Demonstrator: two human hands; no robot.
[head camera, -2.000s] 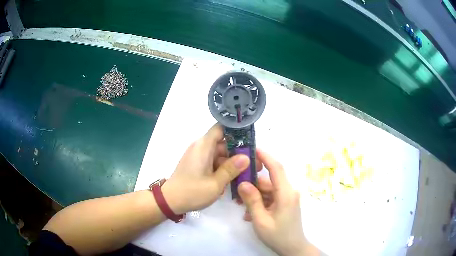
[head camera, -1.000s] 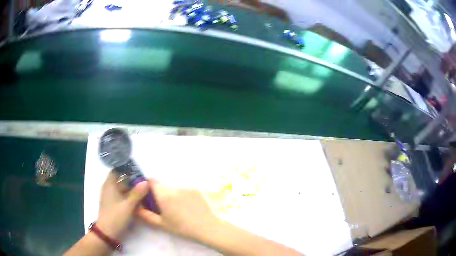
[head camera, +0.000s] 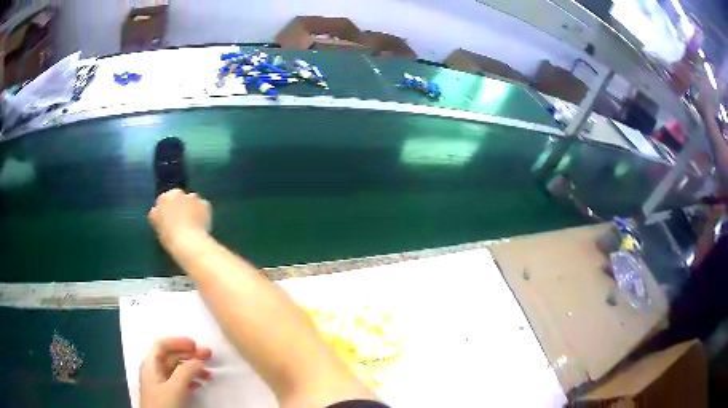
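The dark fan body (head camera: 170, 162) is over the green conveyor belt at the left, its round head pointing away from me. My right hand (head camera: 182, 217) is stretched forward and closed around its near end. Whether the fan touches the belt cannot be told. The battery and circuit board cannot be made out. My left hand (head camera: 174, 371) is low at the left over the white work sheet (head camera: 447, 319), fingers curled and apart, holding nothing visible. Loose yellow slips (head camera: 363, 339) lie on the sheet, partly behind my right forearm.
The green conveyor belt (head camera: 319, 183) runs across beyond the sheet. Blue parts (head camera: 263, 72) are piled on its far side. Screws (head camera: 65, 357) lie at lower left. A cardboard sheet (head camera: 575, 295), clear plastic bag (head camera: 631, 279) and open carton (head camera: 650, 382) are at right.
The view has tilted up. My right hand has carried the fan away from the sheet to over the belt. My left hand has let go of the fan and stays over the sheet.
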